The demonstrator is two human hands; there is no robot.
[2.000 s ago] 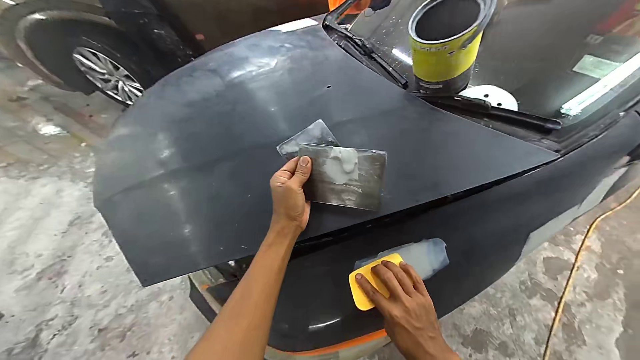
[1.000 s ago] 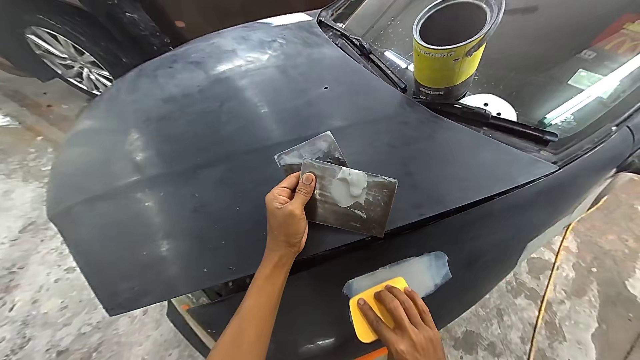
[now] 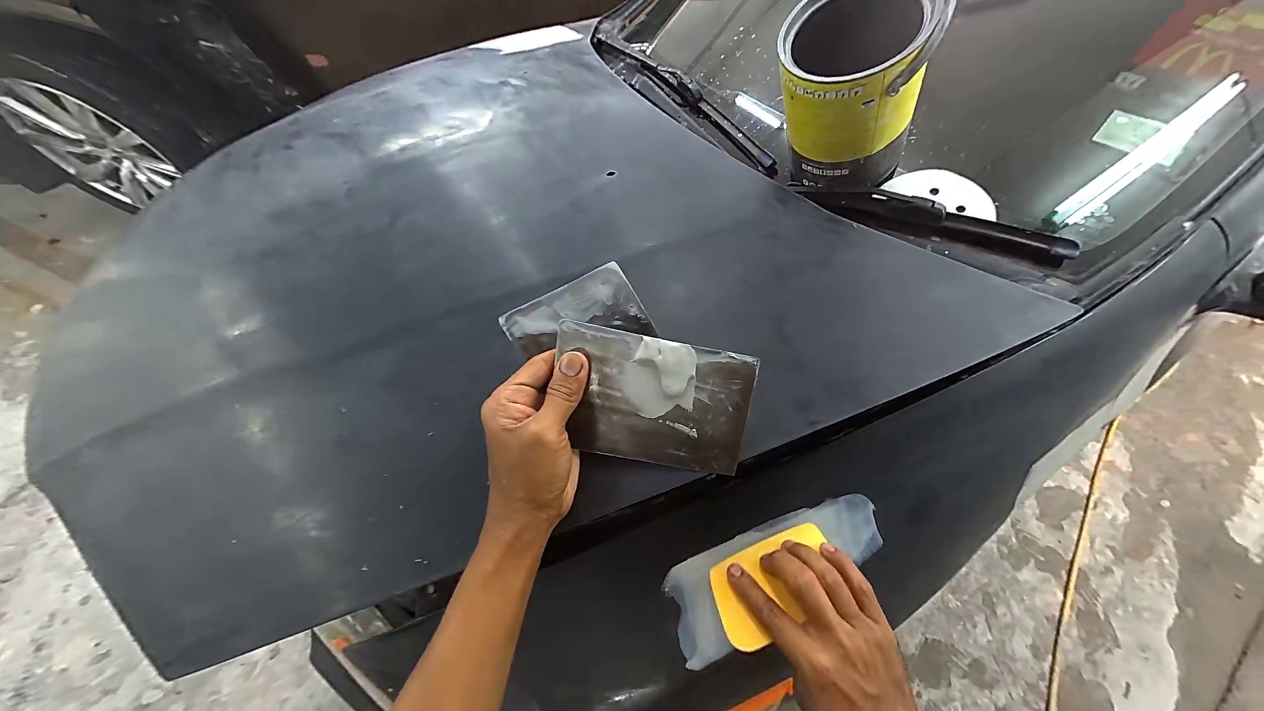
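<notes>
My left hand (image 3: 533,434) grips two thin flat plates above the hood's edge. The front plate (image 3: 652,434) carries a blob of pale filler (image 3: 667,375); the rear plate (image 3: 583,301), smeared with the same stuff, sticks out behind it at an angle. My right hand (image 3: 829,612) holds a yellow spreader (image 3: 755,583) with its fingers spread over the face, flat on the dark front fender (image 3: 612,612). Around the spreader lies a thin whitish filler patch (image 3: 849,518) on the fender. The spreader hides part of this patch.
The matte dark car hood (image 3: 346,296) spans the middle. A yellow and black open can (image 3: 854,109) stands at the windshield base, beside a white perforated disc (image 3: 943,193) and a wiper (image 3: 948,227). Another car's wheel (image 3: 84,128) is upper left; a yellowish hose (image 3: 1081,553) crosses the floor at right.
The filler patch has spread toward the lower left along the fender, compared with two seconds ago. The yellow spreader has moved over it, while my left hand keeps its hold on both plates.
</notes>
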